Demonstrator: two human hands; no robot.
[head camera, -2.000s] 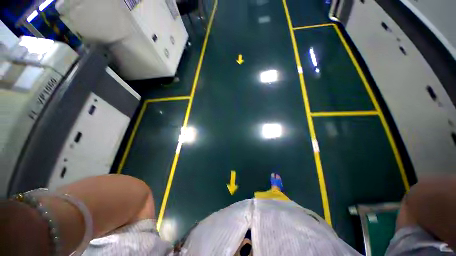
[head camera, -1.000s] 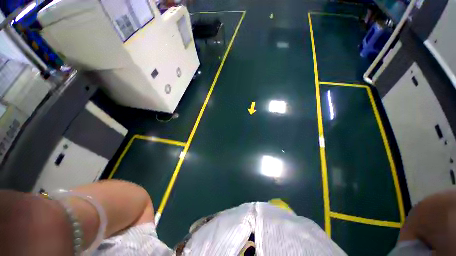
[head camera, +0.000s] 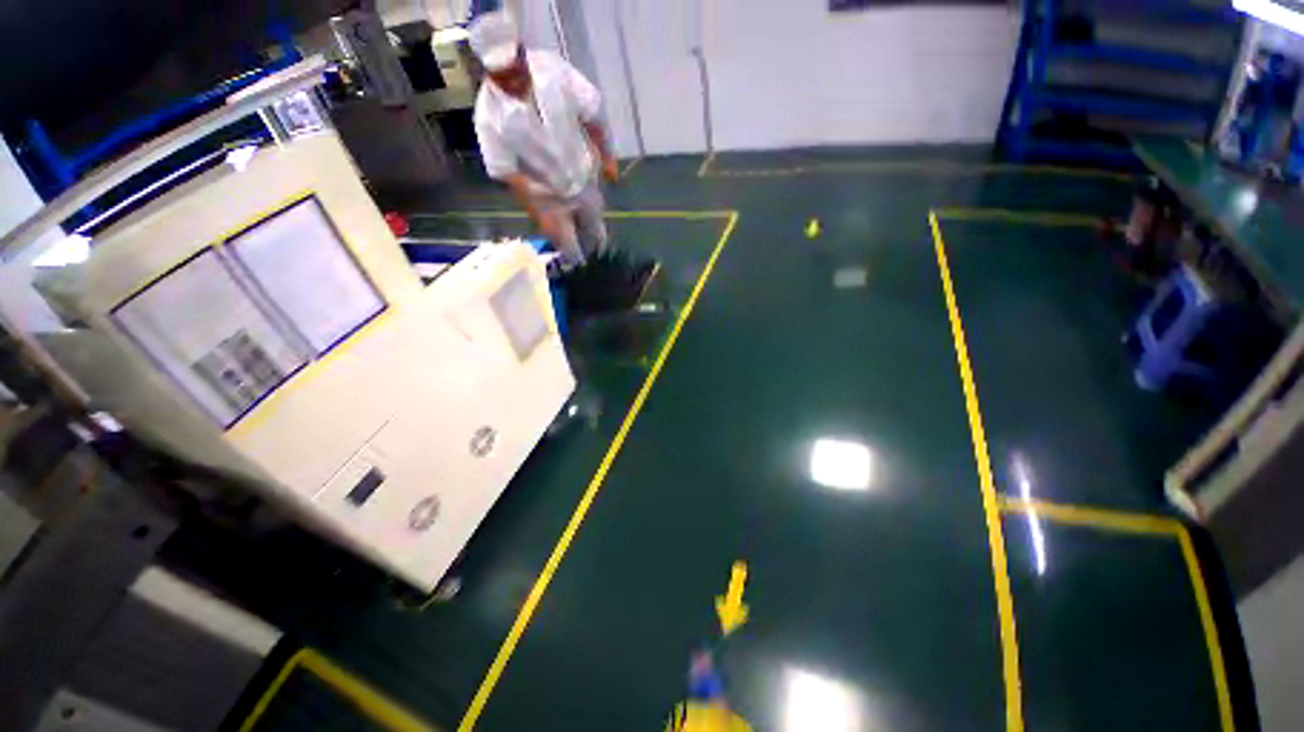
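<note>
Neither of my hands is in the picture. Below me lies the glossy green floor (head camera: 772, 386) with yellow lines and a yellow arrow. A bit of my yellow trouser leg (head camera: 708, 715) and a blue shoe (head camera: 704, 678) show at the bottom edge. A large white machine (head camera: 415, 429) with two windows stands at the left. Black ridged racks (head camera: 618, 286) stand low beyond its far end.
A person in white top and cap (head camera: 544, 122) stands behind the racks. Blue shelving (head camera: 1115, 100) is at the far right wall. A green-topped bench (head camera: 1230, 215) runs along the right, with a blue stool (head camera: 1176, 329) beneath its edge. Grey machine housings flank both lower sides.
The view has moved forward along the aisle and tilted up. The white machine is nearer, and the person and back wall have come into view. My arms and smock have left the picture.
</note>
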